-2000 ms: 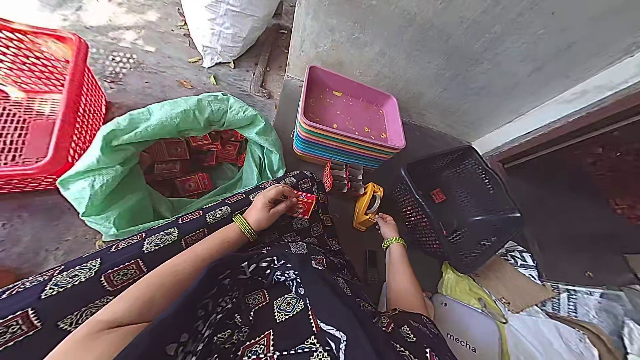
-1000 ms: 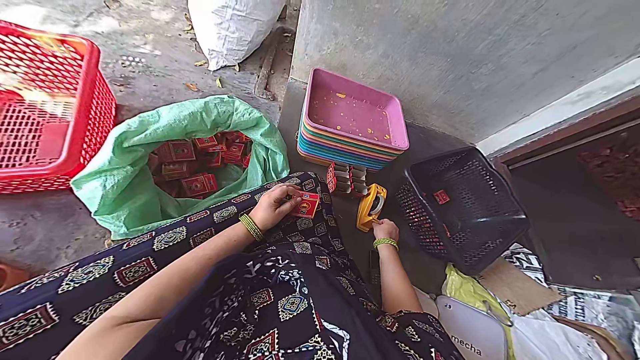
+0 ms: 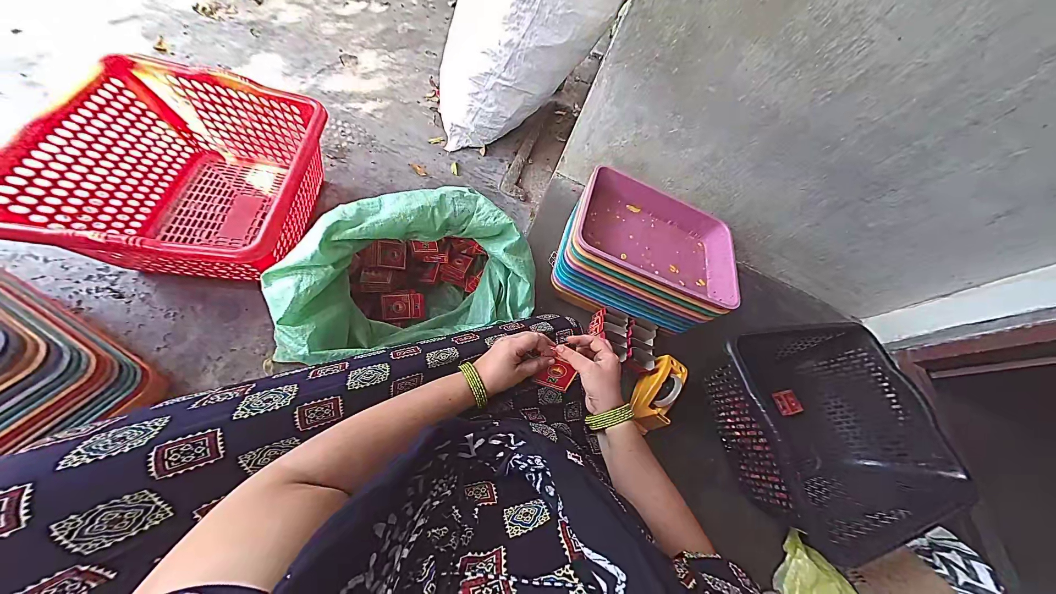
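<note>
My left hand (image 3: 521, 360) and my right hand (image 3: 596, 369) meet above my lap, both with their fingers on a small red printed box (image 3: 556, 374). The box's near part shows below the fingertips. Just beyond my right hand stand several small open boxes (image 3: 631, 337) in rows. A yellow tape dispenser (image 3: 657, 393) with a roll of tape lies to the right of that hand. Past my lap, a green woven sack (image 3: 309, 309) with its rim rolled down holds many red boxes (image 3: 403, 306).
A stack of coloured plastic trays (image 3: 726, 268) stands by the wall. The red basket (image 3: 309, 177) is at the left, above another tray stack (image 3: 91, 363). A black basket (image 3: 858, 495) at the right has one red box (image 3: 788, 403) inside. A white sack (image 3: 495, 74) stands behind.
My right hand has left the tape dispenser and moved left to the red box at my left hand. The view has shifted left, bringing in the second tray stack.
</note>
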